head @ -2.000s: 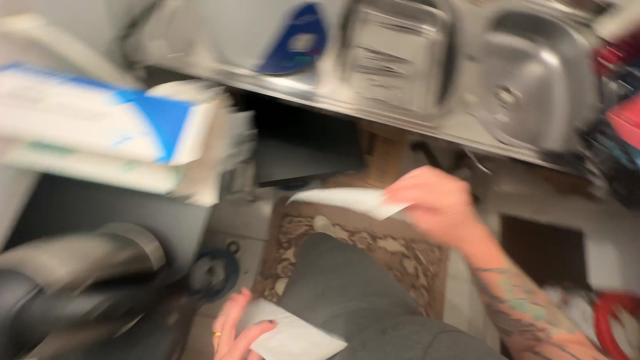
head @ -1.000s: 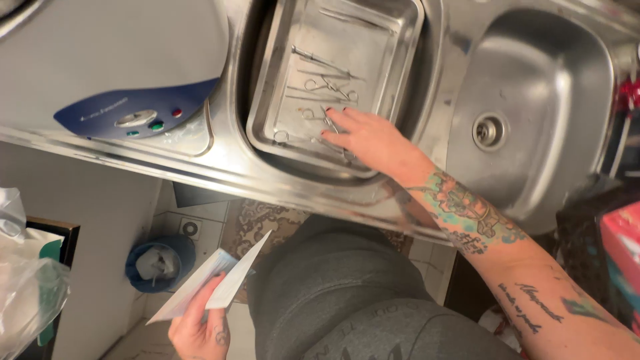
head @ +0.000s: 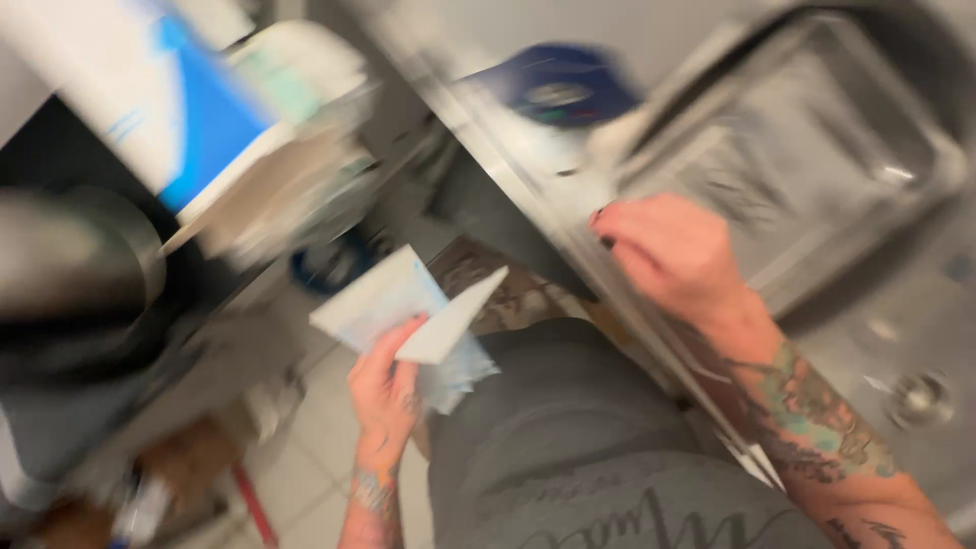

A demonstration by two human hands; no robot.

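Note:
My left hand (head: 389,377) grips a paper-and-film pouch (head: 374,305), whose white flap stands up at an angle and whose bluish film hangs below the fingers. My right hand (head: 671,255) is over the near edge of the steel counter, beside the metal tray (head: 942,179), with its fingers curled together; blur hides whether anything thin is between them. Inside the tray, in the sink basin, lie thin metal instruments (head: 736,187), too blurred to name singly.
A dark blue control panel (head: 564,84) is on the counter left of the tray. A second basin with a drain (head: 919,398) lies at lower right. A white and blue box (head: 221,114) and stacked packages (head: 297,183) stand at upper left, above a blue bin (head: 328,263) on the floor.
My right hand has come out of the tray to the counter's near edge. The pouch stays in my left hand. The view has swung toward the left.

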